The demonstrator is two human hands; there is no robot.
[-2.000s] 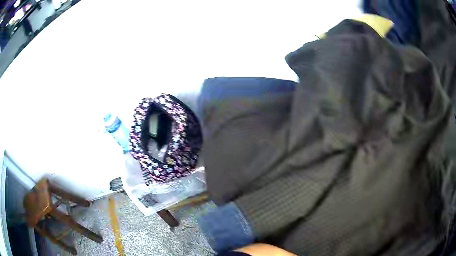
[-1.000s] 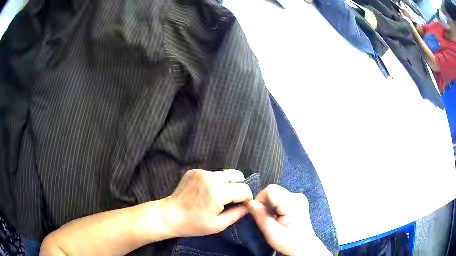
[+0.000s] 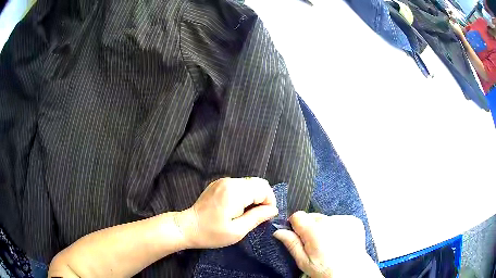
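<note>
A dark garment with striped lining (image 3: 109, 108) lies lining side out on the table, with a denim band (image 3: 340, 174) along its right edge. My left hand (image 3: 234, 212) pinches the small denim cuff (image 3: 280, 195) near the lower middle. My right hand (image 3: 329, 241) is just right of it, thumb and fingers together. A small dark pointed tip, which looks like thread snips (image 3: 280, 224), shows between its thumb and forefinger against the denim; the rest is hidden in the hand. More denim with pale stitching lies under both hands.
The white table (image 3: 391, 141) extends to the right. Other denim garments (image 3: 380, 24) lie at its far side, where a person in red (image 3: 481, 49) stands. A blue crate (image 3: 459, 255) with dark contents is at the lower right. Floral cloth (image 3: 13, 258) shows at the lower left edge.
The view has swung from the table's left side with the floral item to the garment. Both hands are now in view at the cuff. Over the last second, my right hand has shifted slightly down and right.
</note>
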